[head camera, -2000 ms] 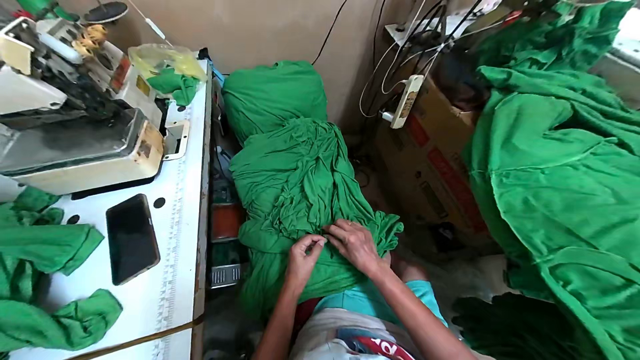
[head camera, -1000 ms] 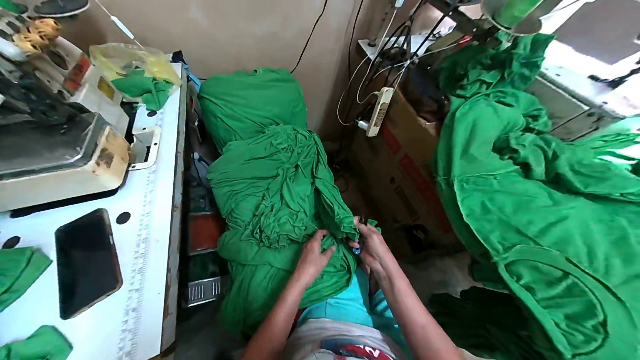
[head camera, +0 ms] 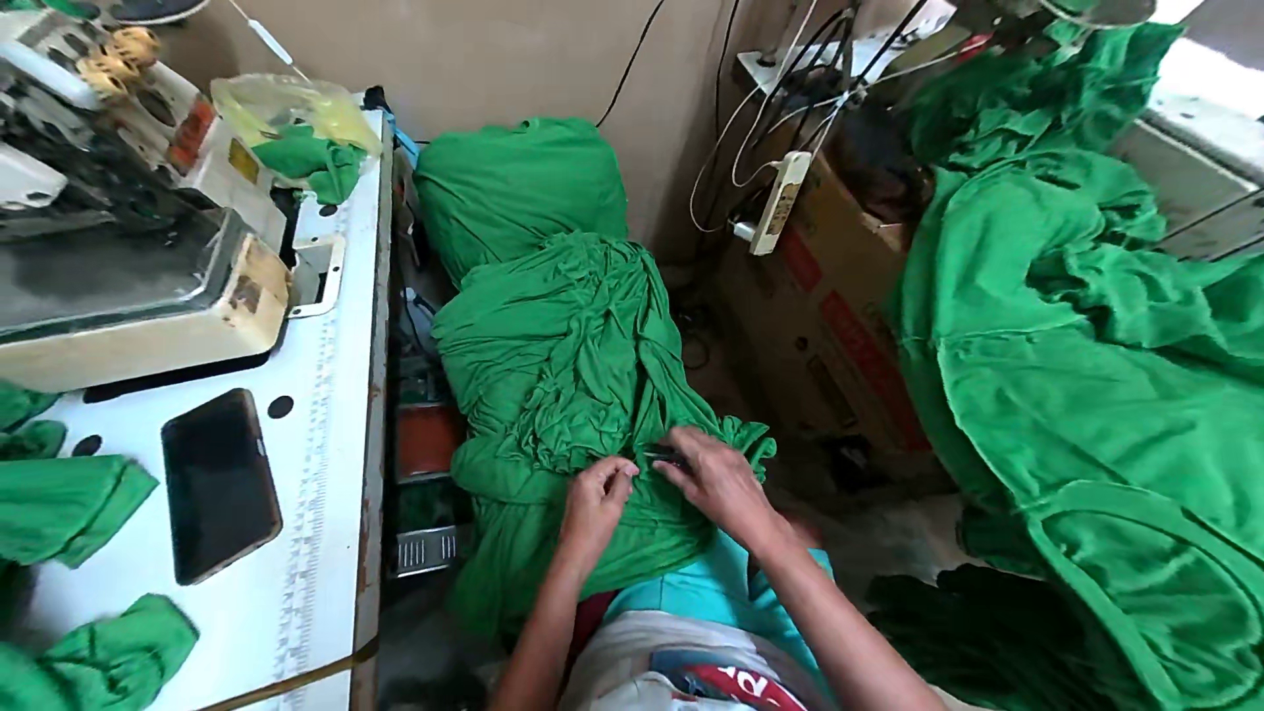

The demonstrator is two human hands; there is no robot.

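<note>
A heap of green knit fabric (head camera: pixel 583 355) lies over my lap and reaches away toward the wall, with a rounded green bundle (head camera: pixel 523 188) behind it. Over its near part, my left hand (head camera: pixel 600 494) has thumb and fingertips pinched together at the cloth; whether a bit of fabric or thread is between them is too small to tell. Just to the right, my right hand (head camera: pixel 713 479) is curled around a small dark tool (head camera: pixel 665 455), its tip pointing toward the left fingertips. The tool's kind cannot be made out.
On the left stands a white sewing table (head camera: pixel 331 395) with an industrial sewing machine (head camera: pixel 128 286), a smartphone (head camera: pixel 221 486) and green cloth pieces. A power strip (head camera: pixel 780 202) hangs by a cardboard box (head camera: pixel 820 326). Large green garments (head camera: pixel 1096 395) drape at the right.
Compared with one second ago, my hands have come off the gathered cloth at the right and are closer together over the heap. The dark tool now shows in my right hand.
</note>
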